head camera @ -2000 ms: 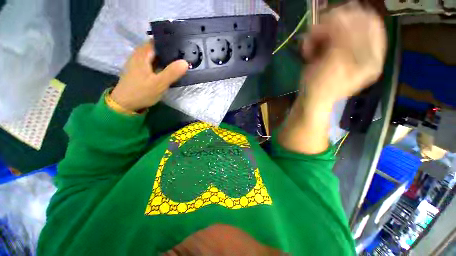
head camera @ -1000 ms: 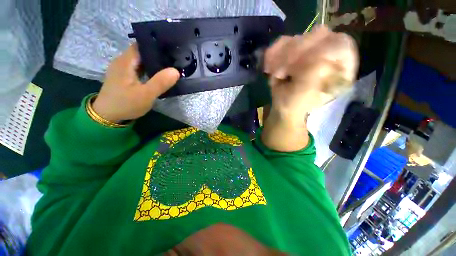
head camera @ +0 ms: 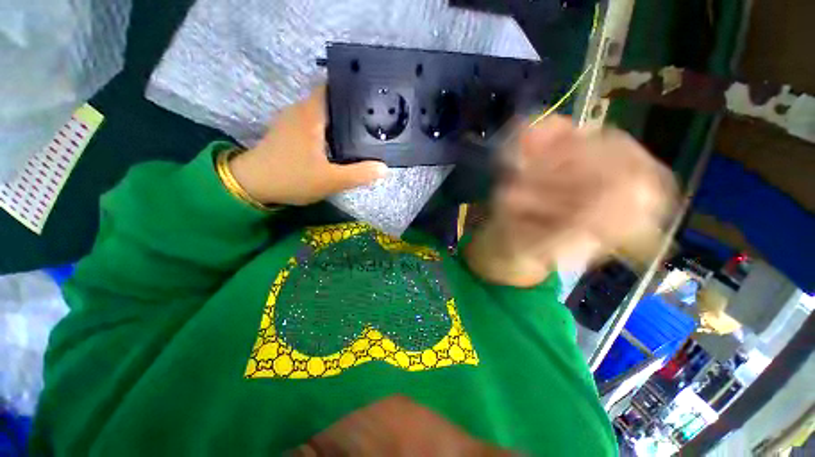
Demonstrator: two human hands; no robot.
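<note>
A black socket unit [head camera: 415, 112] with three round outlets lies face up over whitish bubble wrap [head camera: 241, 67]. My left hand [head camera: 299, 156] grips its left end, thumb along the lower edge. My right hand [head camera: 585, 192] is a blur at the unit's right end, with its fingers curled. Whether it holds a tool or touches the unit cannot be made out. A thin yellow-green wire [head camera: 565, 95] sticks up beyond the unit's right end.
A label sheet with red marks [head camera: 52, 168] lies at left beside crumpled translucent wrap [head camera: 54, 71]. Part of another black unit [head camera: 527, 9] shows at the top. One more black unit [head camera: 600, 293] is at lower right, near the white metal frame [head camera: 636, 294]. Blue crates [head camera: 648, 335] stand beyond.
The unit and my left hand have shifted right in the picture since a second ago. My right hand has moved slightly right and down. Another black unit now shows at the top.
</note>
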